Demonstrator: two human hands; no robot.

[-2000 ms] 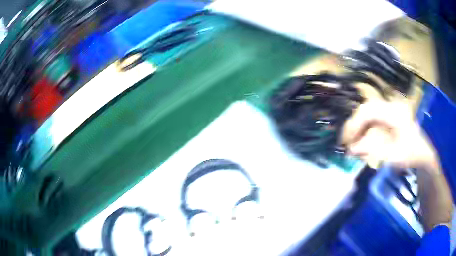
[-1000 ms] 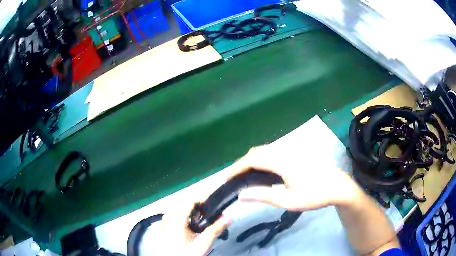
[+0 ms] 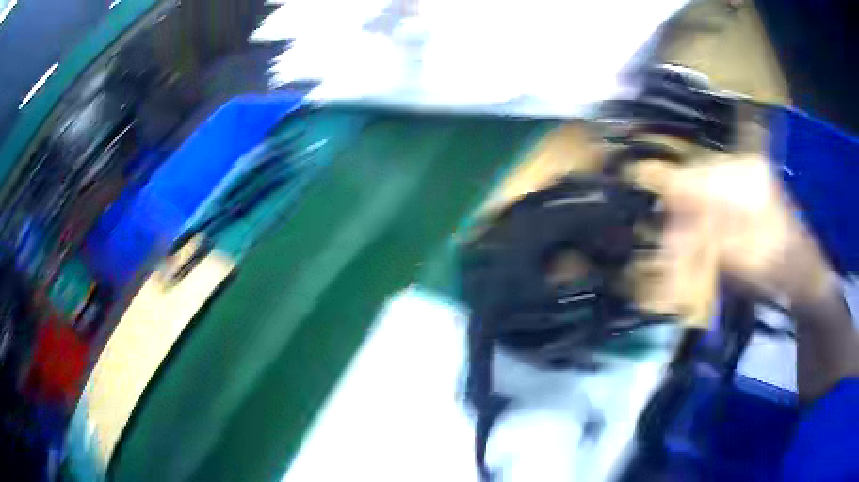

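Observation:
The picture is badly blurred by motion. My right hand [image 3: 730, 221] reaches in from the right edge to the right side of the headband pile [image 3: 537, 273]. Its fingers are smeared, so whether it grips a part cannot be told. The pile is a tangle of black arches on tan cardboard [image 3: 542, 169]. A thin black curved part [image 3: 480, 405] runs down from the pile over the white sheet [image 3: 377, 405]. My left hand cannot be made out.
A green belt [image 3: 273, 320] runs diagonally at left, with a tan cardboard sheet [image 3: 155, 348] and a blue bin [image 3: 207, 169] beyond it. White sheeting [image 3: 452, 56] lies at the top. A blue tote [image 3: 753, 424] stands at lower right.
The view has swung right. My right hand has left the headband both hands held over the white sheet and is now at the pile. My left hand has dropped out of view.

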